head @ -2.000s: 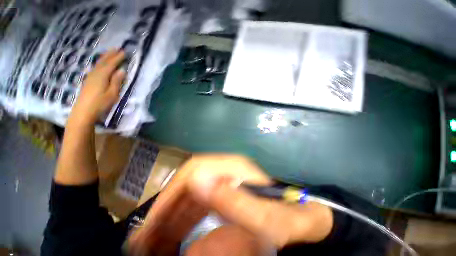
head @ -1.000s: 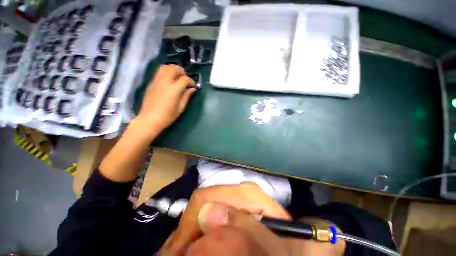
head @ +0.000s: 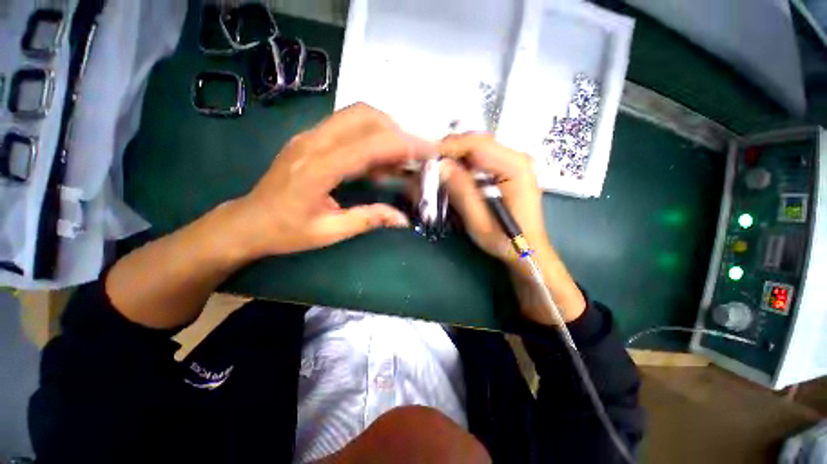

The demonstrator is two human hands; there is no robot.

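My two hands meet over the green mat, in front of the white divided tray (head: 589, 188). A small shiny frame (head: 433, 195), blurred and seen edge-on, is between my fingers. My left hand (head: 335, 186) has its fingertips at the frame's upper part, with the thumb spread apart below; how firmly it grips is unclear. My right hand (head: 494, 186) holds the frame's right side and also the black pen (head: 503, 216), which has a brass fitting and blue ring. The pen's tip is hidden. A thin hose (head: 567, 335) runs down from it.
Loose square frames (head: 218, 93) lie on the mat left of the tray. Silver bits (head: 573, 127) are in the tray's right compartment, a few in the left one. A lined frame tray with a black strip (head: 65, 154) is at far left. The control box (head: 762, 263) stands at right.
My left hand has moved from the loose frames to the middle and met my right hand, which came up from the lower edge with the pen. The view has shifted; the control box shows more.
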